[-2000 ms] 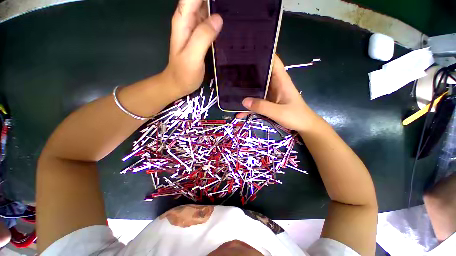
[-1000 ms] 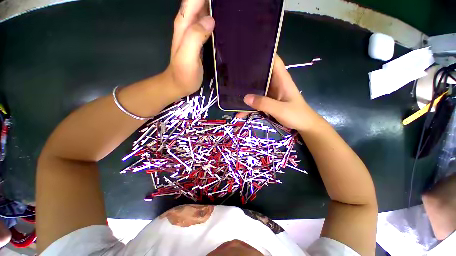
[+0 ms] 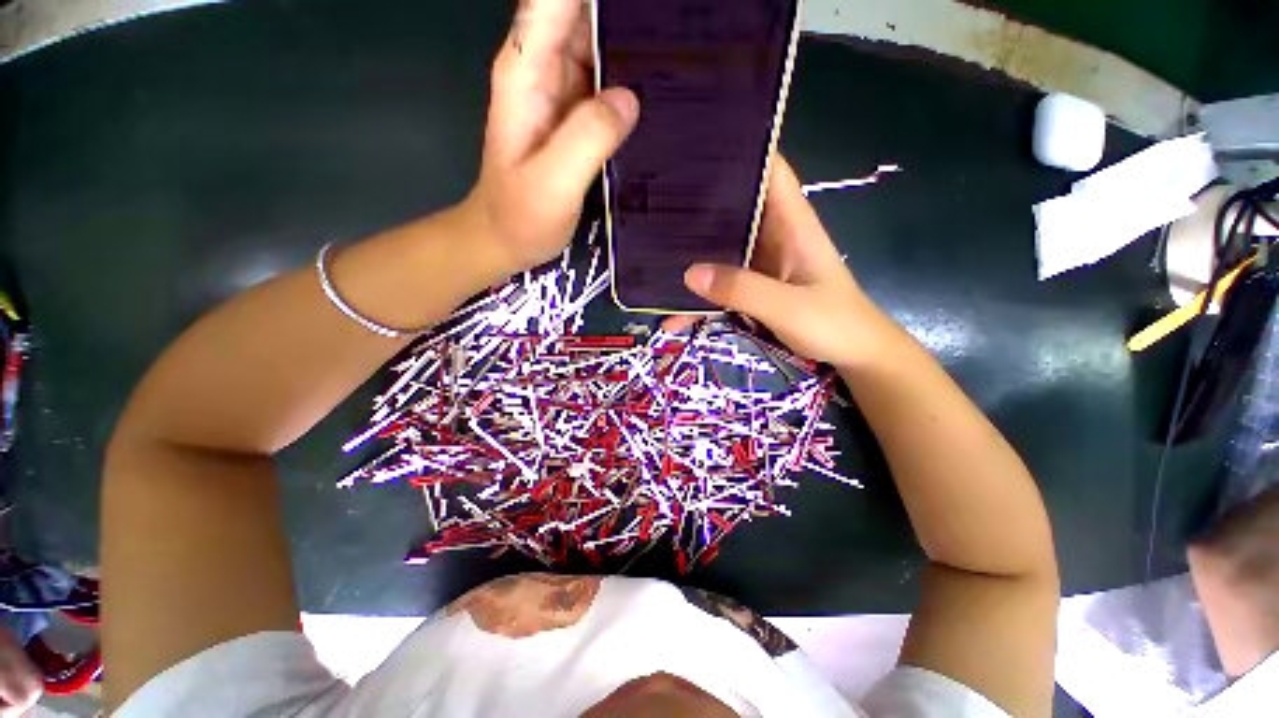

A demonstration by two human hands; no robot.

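Note:
A smartphone (image 3: 694, 168) with a dark glass face and a pale gold rim is held upright in front of me; its top is cut off by the upper edge. My left hand (image 3: 544, 133) holds its left side, with the thumb on the screen near the left edge. My right hand (image 3: 793, 267) holds its lower right side, with the thumb near the bottom of the screen; its other fingers are hidden behind the phone. A large tangled pile of thin red-and-white parts (image 3: 603, 435) lies below the phone. One thin part (image 3: 851, 181) lies apart at the upper right.
A white rounded case (image 3: 1069, 132), a white paper slip (image 3: 1126, 206), a yellow-handled tool (image 3: 1189, 306) and black cables (image 3: 1253, 218) lie at the right. A worn whitish rail (image 3: 982, 48) curves along the top. Parts of other people show at both lower edges.
My left thumb has moved off the phone's edge onto the screen. Faint lines now show on the screen, which was plainer one second ago. A hand at the lower left edge shows more.

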